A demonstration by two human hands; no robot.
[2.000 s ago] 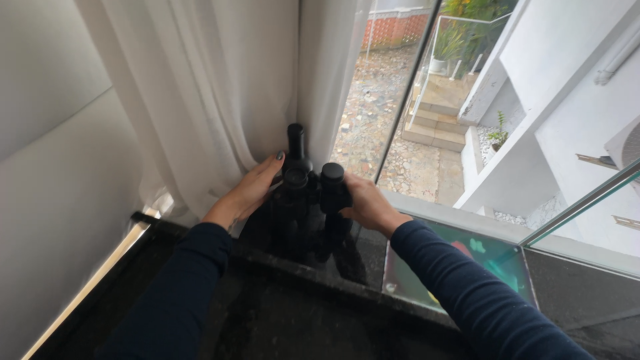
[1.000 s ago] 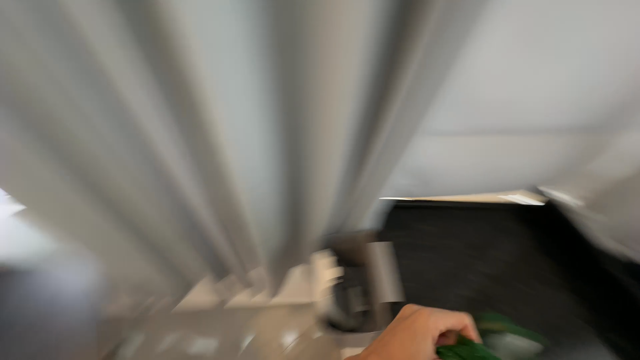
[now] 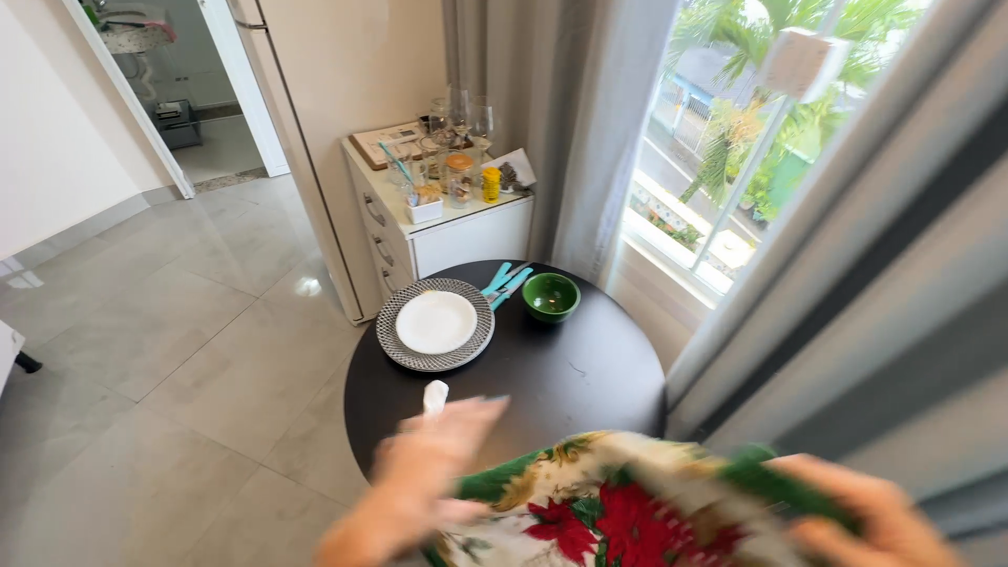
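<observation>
My right hand [image 3: 866,504], blurred, grips the green edge of a cloth placemat [image 3: 622,504] with red poinsettias at the lower right. My left hand [image 3: 437,465] is at the cloth's left edge, fingers stretched over the round black table [image 3: 583,386]; whether it grips the cloth is unclear. A small white object [image 3: 435,396] shows just above my left fingers. Farther back on the table, a small white plate [image 3: 435,322] rests on a patterned plate [image 3: 394,335]. Turquoise-handled cutlery [image 3: 512,287] lies between the plates and a green bowl [image 3: 550,298].
Behind the table, a white drawer cabinet [image 3: 472,244] carries glasses [image 3: 482,122], an orange-lidded jar [image 3: 459,177] and a yellow container [image 3: 491,185]. Grey curtains [image 3: 850,236] and a window border the right side. Tiled floor [image 3: 197,394] extends at left.
The view has swung to a round table. Two seconds ago both hands held dark bottle-like objects beside a curtain; one second ago one hand held something green. The flowered cloth now shows.
</observation>
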